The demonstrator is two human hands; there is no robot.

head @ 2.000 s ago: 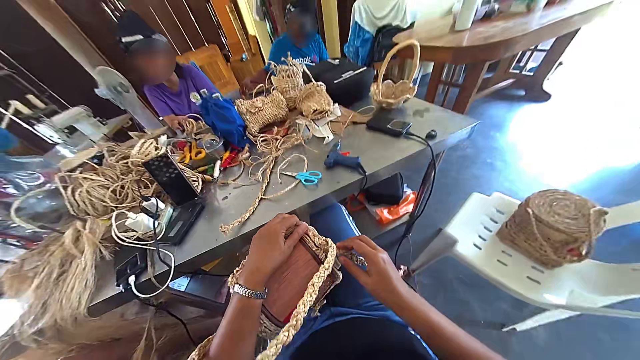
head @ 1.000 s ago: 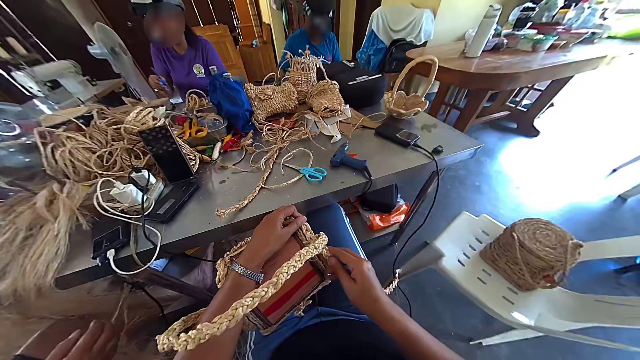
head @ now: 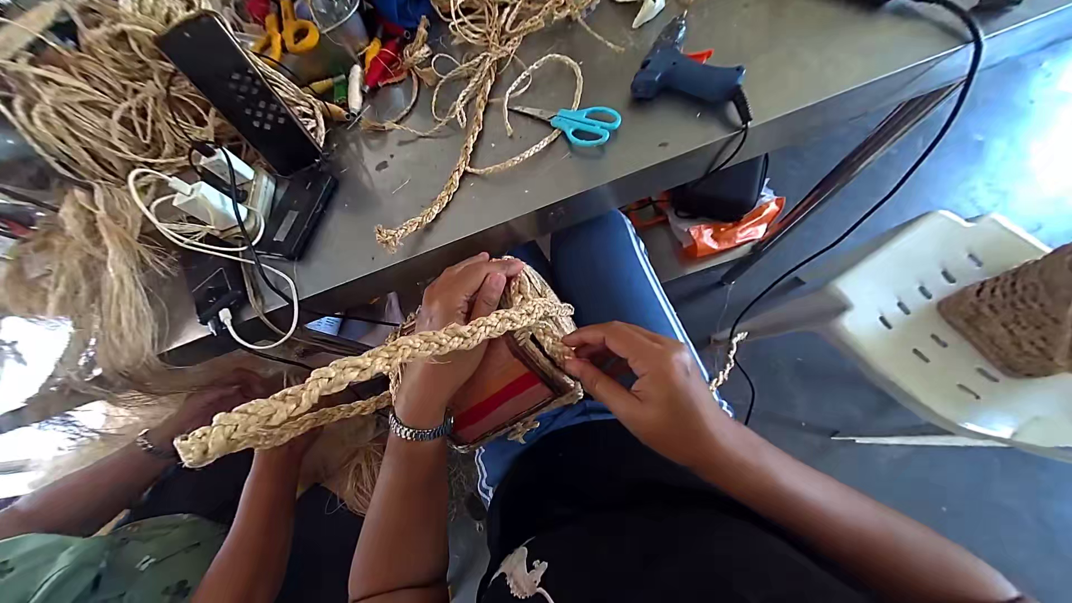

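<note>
A woven fibre bag [head: 502,381] with a red-striped panel rests on my lap. My left hand [head: 459,314], with a metal watch band at the wrist, lies over its far side and grips it. The bag's thick braided handle [head: 368,360] passes over that hand and stretches to the lower left. My right hand [head: 632,373] pinches the bag's right edge between thumb and fingers; what lies between the fingertips is too small to tell. Beyond the bag, on the metal table, are a braided cord [head: 469,146], blue-handled scissors [head: 586,126] and a blue glue gun [head: 687,75].
A metal table [head: 360,226] runs across in front of me, bearing fibre cords [head: 92,92], chargers [head: 213,201] and cables. A power cable [head: 846,218] hangs on the right, near a white plastic chair [head: 913,310] holding a woven item [head: 1017,314]. Another person's arms [head: 268,502] are close at left.
The view has tipped down towards my lap. Both my hands stay at the bag. The other person's arms now show further into view at the lower left.
</note>
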